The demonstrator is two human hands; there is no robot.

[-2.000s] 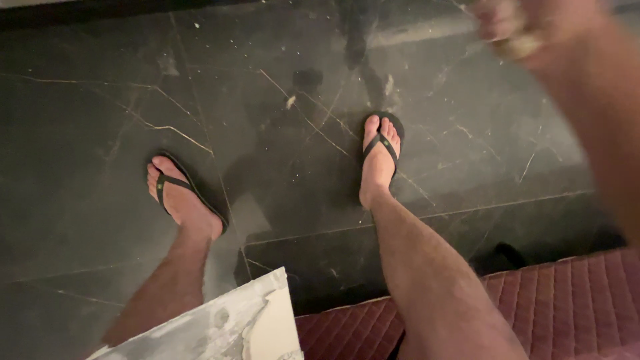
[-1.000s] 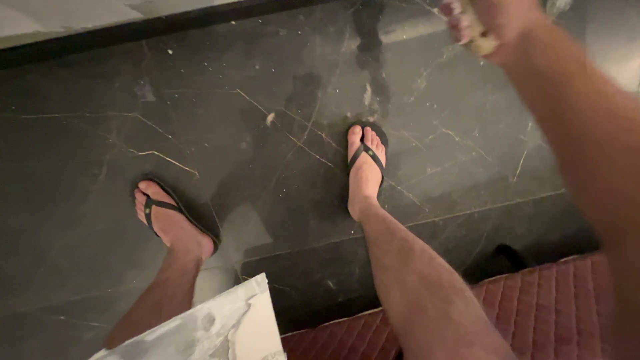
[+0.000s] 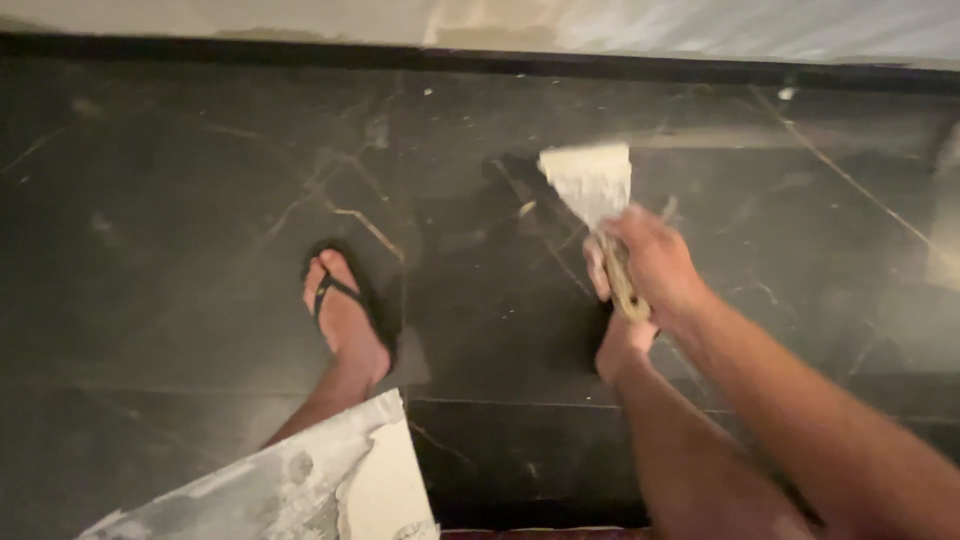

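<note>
My right hand [image 3: 651, 259] is closed around the handle of a putty knife [image 3: 592, 184], whose blade points up and away and bears a cream-white compound. The hand hangs over my right foot, covering most of it. At the lower left, a flat plastering board [image 3: 247, 491] enters the view, smeared with grey and white residue, with a thicker pale layer of compound [image 3: 386, 480] at its right corner. My left hand is out of view, so its hold on the board cannot be seen.
Dark veined floor tiles [image 3: 480, 300] with small white specks lie below. A wall [image 3: 675, 30] with pale patches rises along the top, above a black skirting board [image 3: 225, 56]. My left foot in a black flip-flop [image 3: 337, 307] stands left of centre.
My right hand has come from the upper right down towards the centre, bringing the putty knife's blade into plain view. The view has shifted, showing more of the wall and less of the pink quilted fabric.
</note>
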